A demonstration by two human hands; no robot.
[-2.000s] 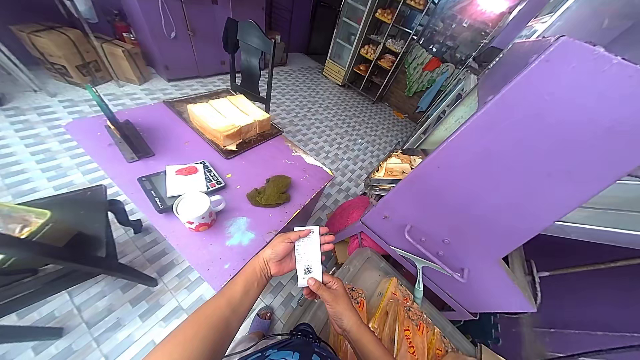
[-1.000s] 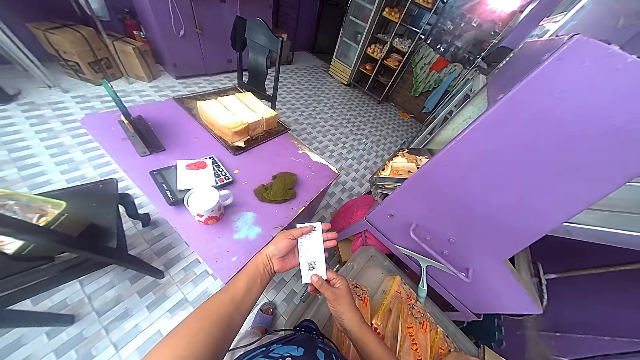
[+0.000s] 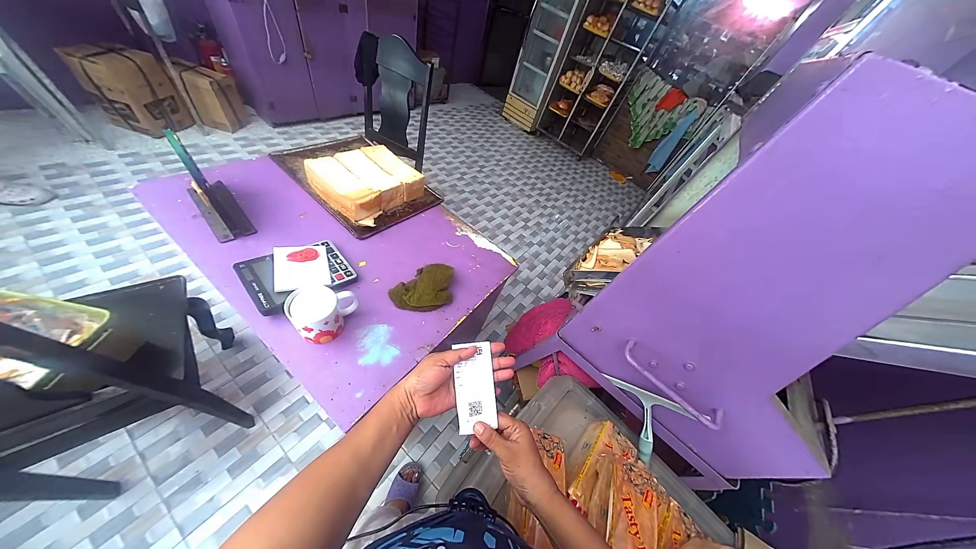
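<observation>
A white slip of paper (image 3: 474,387) bearing print and a square code lies across the palm of my left hand (image 3: 442,381), with that thumb over its upper edge. My right hand (image 3: 512,450) pinches its bottom end between thumb and fingers. Beyond my hands, on the purple table (image 3: 412,335), sit a white mug (image 3: 314,313) with a red pattern, a calculator (image 3: 267,284) with a small card (image 3: 302,267) on it, and a crumpled olive cloth (image 3: 424,288). Farther back, a dark baking tray (image 3: 404,217) holds bread loaves (image 3: 364,179).
A clear plastic bin (image 3: 560,408) with bagged bread (image 3: 610,488) stands below my right hand. At the right is a large purple panel (image 3: 747,282) with a handle, beside a squeegee (image 3: 648,412). A dark chair (image 3: 152,313) stands at the left, and a knife in a holder (image 3: 221,210) on the table.
</observation>
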